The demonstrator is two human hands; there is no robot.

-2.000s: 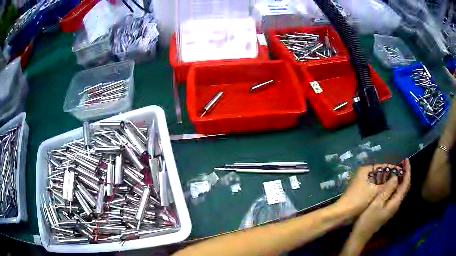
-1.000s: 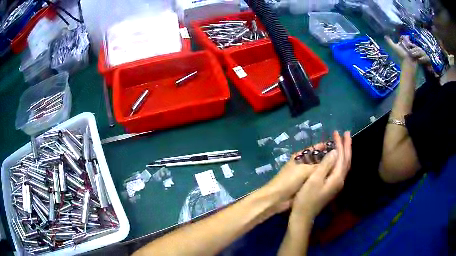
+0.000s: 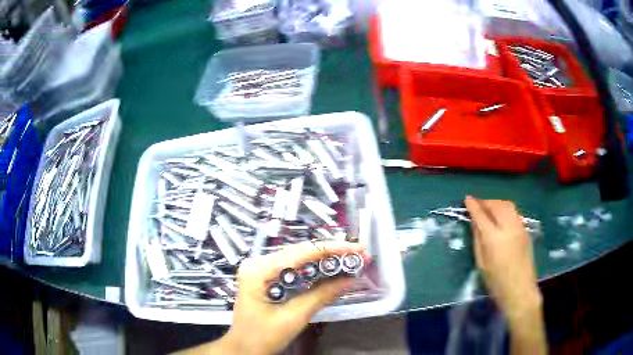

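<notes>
My left hand holds a row of several silver cylinder units end-on, round ends facing me, above the front of the white main bin. The bin is heaped with silver cylinder units and some red wires. My right hand is down at the mat right of the bin, over the slim silver tweezers. Tweezer parts show on both sides of the fingers. Whether the fingers grip them cannot be told; the view is blurred.
A side bin of units stands left. A small clear box with units is beyond the main bin. Red boxes stand back right beside a black flexible hose. Small clear scraps lie near the right edge.
The view has swung left. The hands have parted: the left has carried the cylinders from the right over the main bin, and the right has moved to the tweezers.
</notes>
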